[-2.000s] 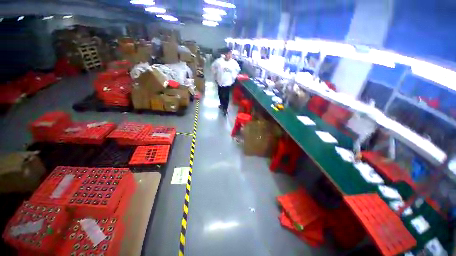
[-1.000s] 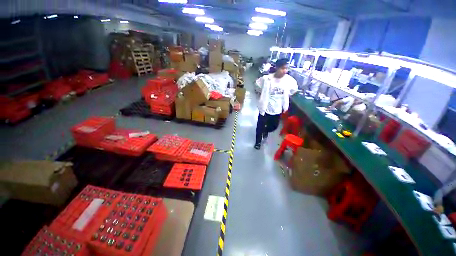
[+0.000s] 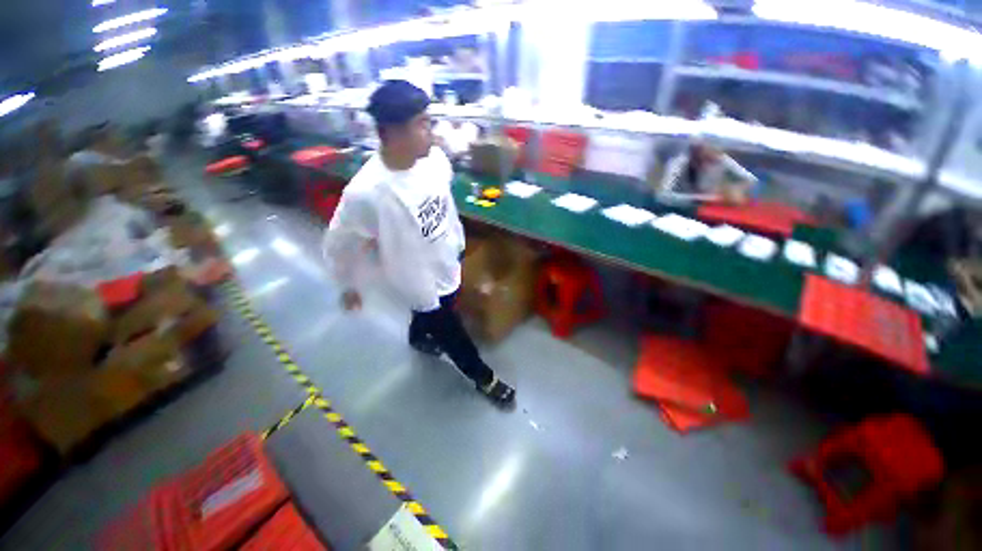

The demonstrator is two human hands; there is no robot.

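Note:
Neither of my hands is in the picture. A long green-topped bench [image 3: 603,249] runs from the centre to the right edge. A row of white record sheets [image 3: 681,226] lies along it. A red-orange turnover tray [image 3: 861,321] sits tilted at the bench's near edge on the right. More red trays [image 3: 689,379] lie stacked on the floor below the bench. A yellow tape roll [image 3: 491,194] lies on the bench near its middle. The view is blurred.
A person in a white top [image 3: 404,221] walks in the aisle beside the bench. Another person [image 3: 705,175] sits behind it. Red stools [image 3: 567,293] and a brown carton [image 3: 497,288] stand below. Stacked red trays [image 3: 221,495], cartons [image 3: 56,334] and yellow-black tape [image 3: 361,450] are at left.
My view has swung right towards the bench. The walking person is nearer and now left of centre. The near pallet's filled trays have mostly left the picture.

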